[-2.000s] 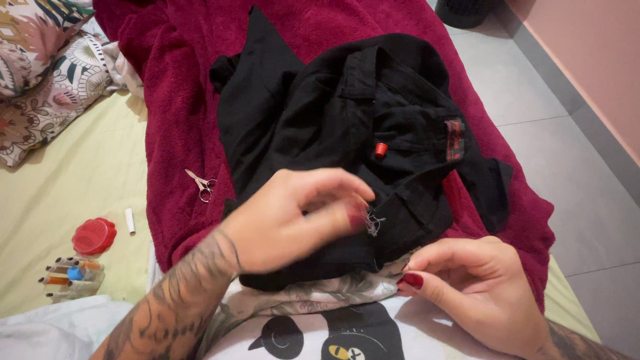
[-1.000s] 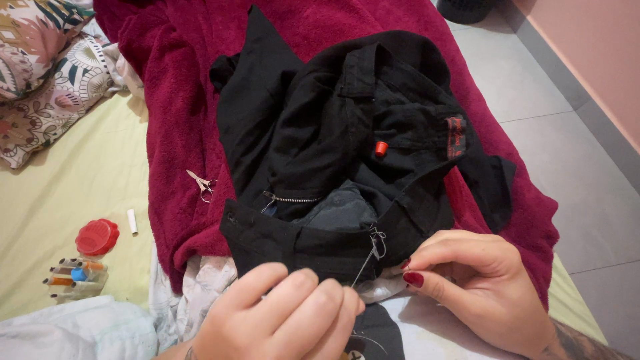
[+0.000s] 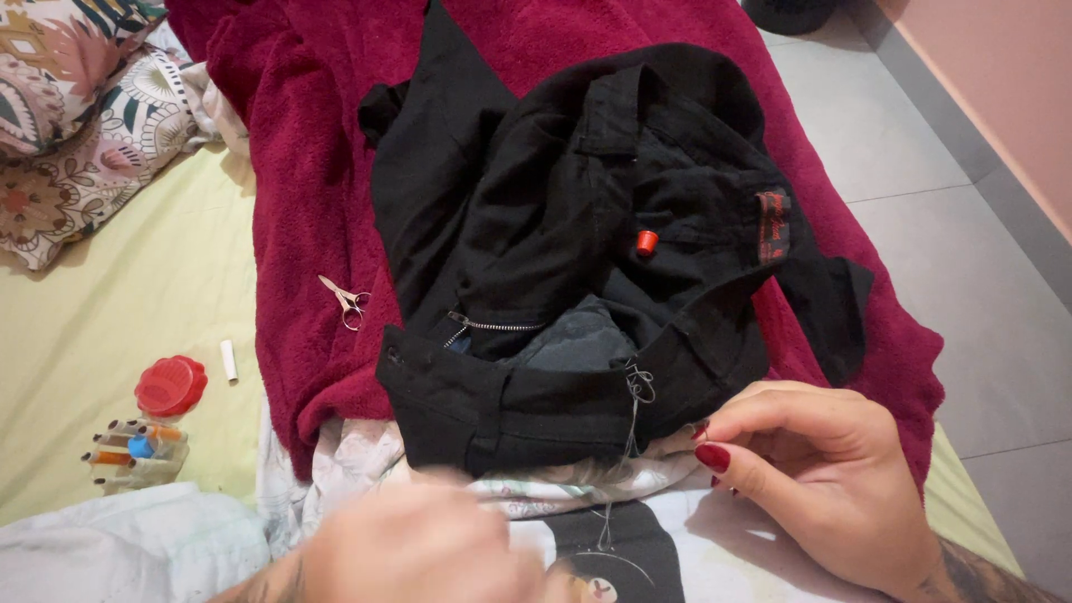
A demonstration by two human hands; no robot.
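Black pants (image 3: 536, 218) lie with the waistband towards me and the zipper (image 3: 494, 326) undone. A loose, tangled grey thread (image 3: 639, 387) hangs from the waistband over its near edge. My right hand (image 3: 804, 469) pinches something thin, perhaps a needle, between thumb and forefinger, right of the waistband; the item is mostly hidden. My left hand (image 3: 427, 544) is blurred, low in front of the waistband, and whether it holds anything does not show. A red thimble (image 3: 646, 243) rests on the black fabric. Small scissors (image 3: 345, 302) lie to the left on a burgundy blanket (image 3: 314, 193).
Left of the blanket, on a pale yellow sheet (image 3: 226, 251), are a red scalloped lid (image 3: 171, 385), a small white stick (image 3: 229, 360) and several thread spools (image 3: 113, 458) around a blue piece. Patterned pillows (image 3: 75, 159) lie at upper left. Grey floor tiles (image 3: 879, 151) run along the right.
My left hand has moved from over the waistband down towards me, uncovering the zipper and front edge. One second ago a thread stretched between it and the waistband. My right hand has stayed nearly in place.
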